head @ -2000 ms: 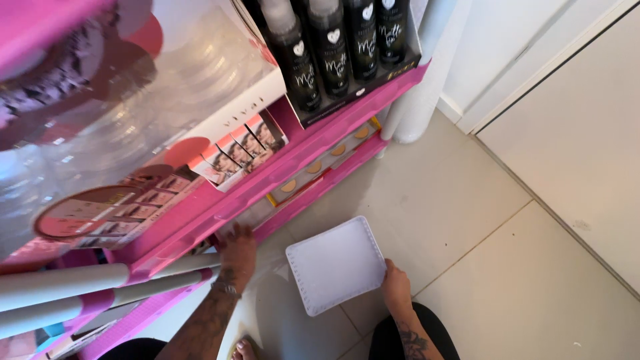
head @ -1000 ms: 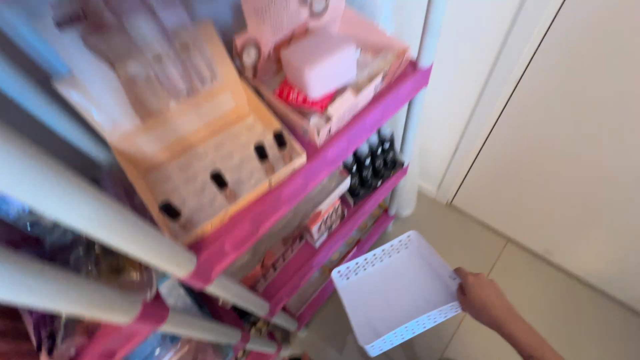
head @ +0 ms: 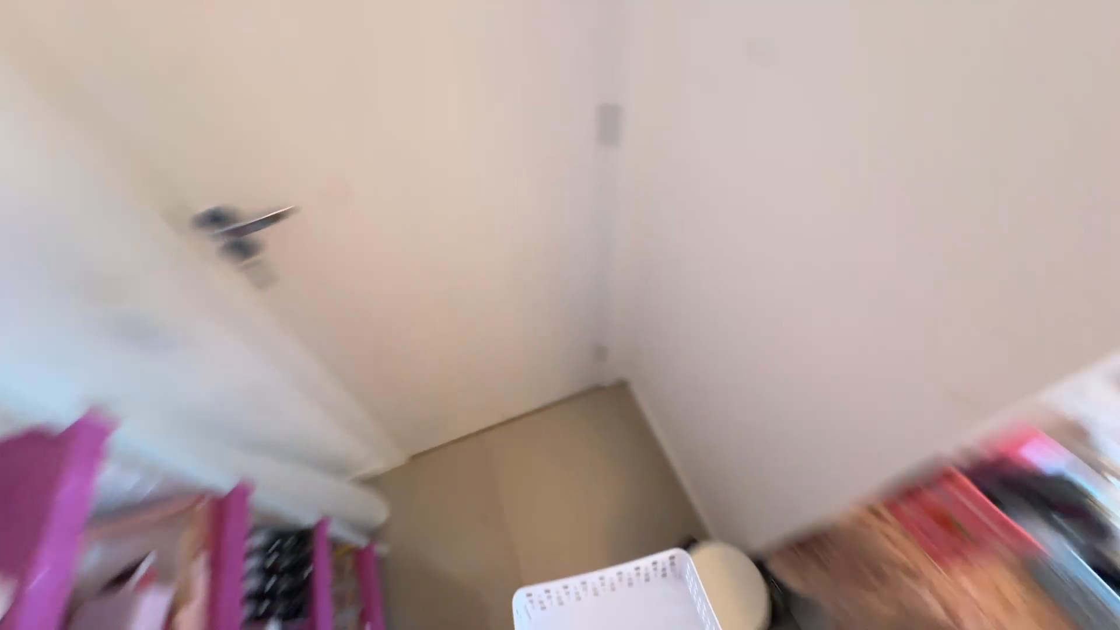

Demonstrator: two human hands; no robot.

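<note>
A white perforated plastic basket (head: 617, 591) shows at the bottom edge, right of centre, its lower part cut off by the frame. Neither my left hand nor my right hand is in view, so what holds the basket is hidden. Dark bottles (head: 278, 573) stand on the pink-edged shelf unit (head: 229, 556) at the lower left, to the left of the basket.
A closed white door (head: 420, 219) with a metal lever handle (head: 254, 223) is ahead. A white wall (head: 831, 262) runs along the right. Beige floor tiles (head: 525, 490) lie between. A round beige object (head: 731, 584) and blurred colourful items (head: 962, 525) are at the lower right.
The view has swung up and right, from the shelves to the door and wall. The right hand, seen on the basket's edge before, has left the view.
</note>
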